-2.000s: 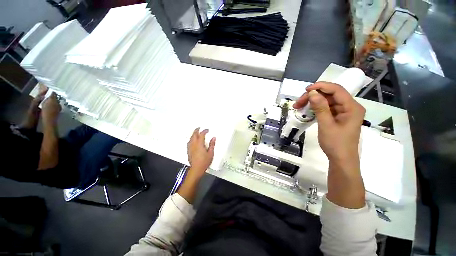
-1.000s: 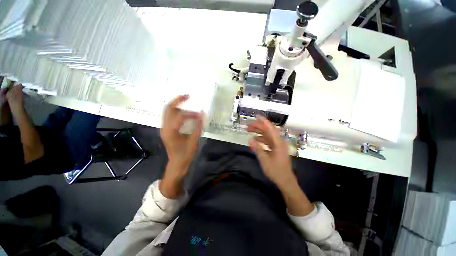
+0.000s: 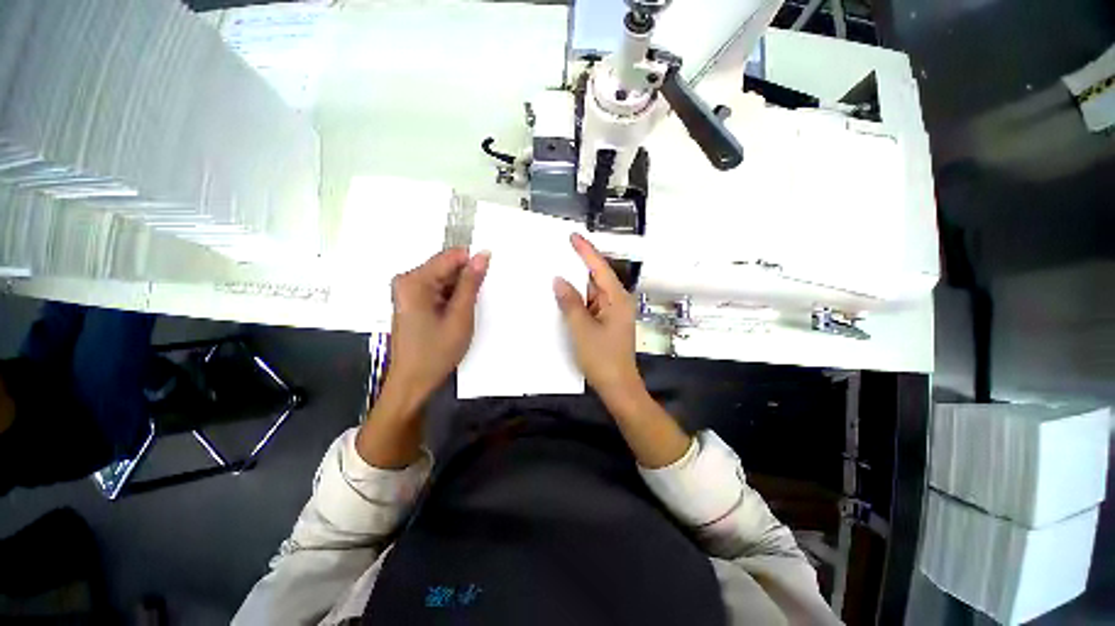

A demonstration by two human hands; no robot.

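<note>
A white booklet (image 3: 523, 312) hangs over the near table edge in front of the sewing machine (image 3: 611, 110). My left hand (image 3: 434, 308) holds its left edge between thumb and fingers. My right hand (image 3: 602, 320) is at its right edge, with the thumb on the face and the fingers along the side. The dark metal working area (image 3: 587, 196) lies just beyond the booklet's top edge. A low white pile (image 3: 391, 232) lies on the table left of the booklet.
Tall layered white stacks (image 3: 159, 135) stand at the far left. A black lever handle (image 3: 703, 120) angles from the machine head. Metal clamps (image 3: 838, 323) sit along the near edge at right. White side stacks (image 3: 1015, 489) are at the lower right. A metal-legged stool (image 3: 208, 410) stands lower left.
Both hands, empty a second ago, have come together on a booklet at the table edge. The view has shifted, so the machine appears higher and further left.
</note>
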